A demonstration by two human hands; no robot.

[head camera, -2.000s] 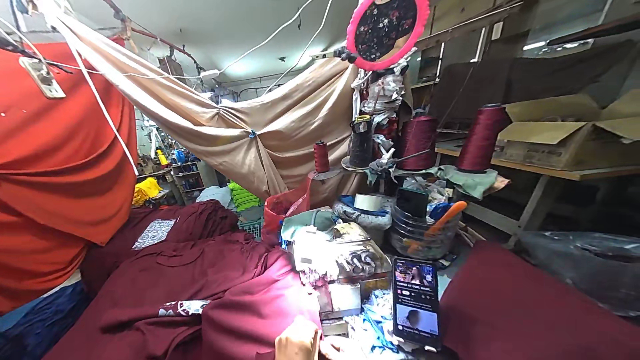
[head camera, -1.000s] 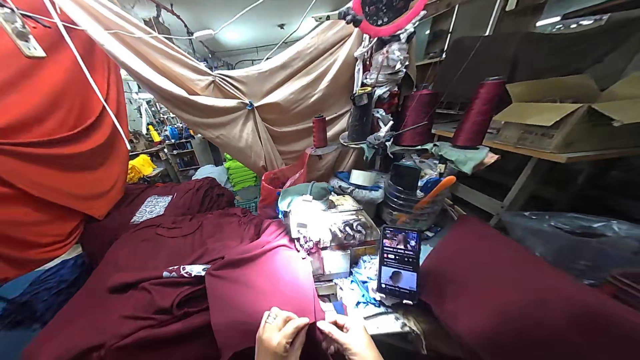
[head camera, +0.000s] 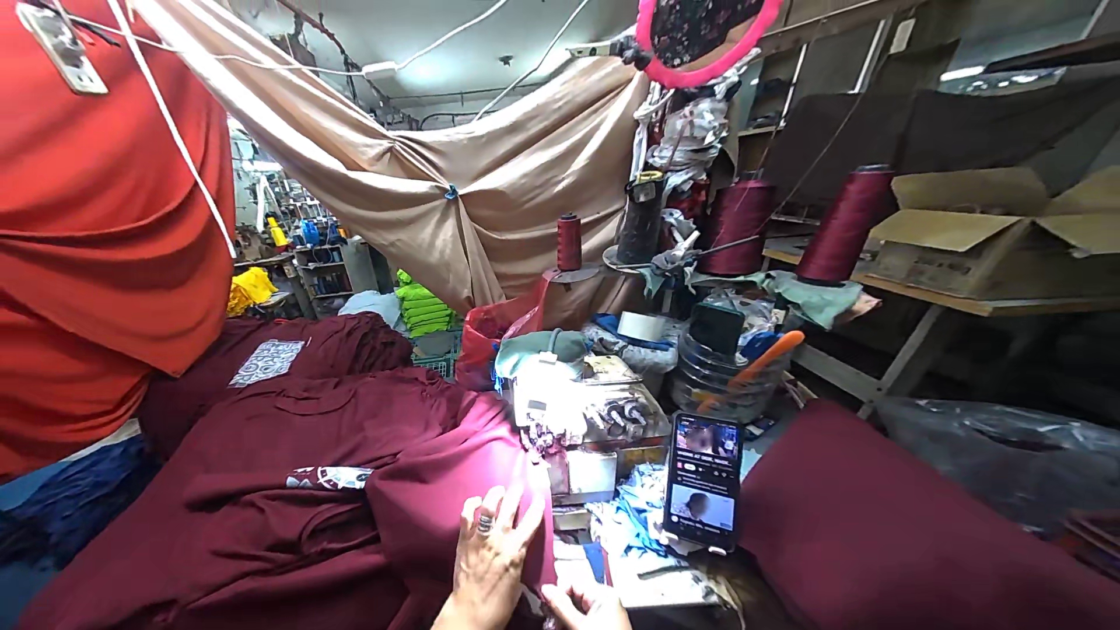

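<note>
Maroon fabric [head camera: 297, 437] with a white printed patch spreads across the left and up to a lit sewing machine [head camera: 604, 407]. My left hand [head camera: 494, 556] lies flat on this fabric just in front of the machine, fingers spread, a ring on one finger. Close to its right, my right hand [head camera: 591, 605] has thumb and fingers pinched at the fabric's edge, partly cut off by the bottom of the view. Cones of maroon thread [head camera: 738, 227] stand behind the machine. A smartphone [head camera: 703, 477] with a lit screen stands upright right of the machine.
More maroon cloth [head camera: 910, 525] lies at the right. Behind the phone is a clear plastic tub [head camera: 726, 376] with an orange-handled tool. An open cardboard box [head camera: 971, 249] sits on a wooden table. Beige cloth [head camera: 525, 175] and red cloth [head camera: 105, 219] hang at the back and left.
My left hand has moved from beside my right hand, where its fingers were pinched, up and leftward onto the fabric and spread out. The right hand is lower in view.
</note>
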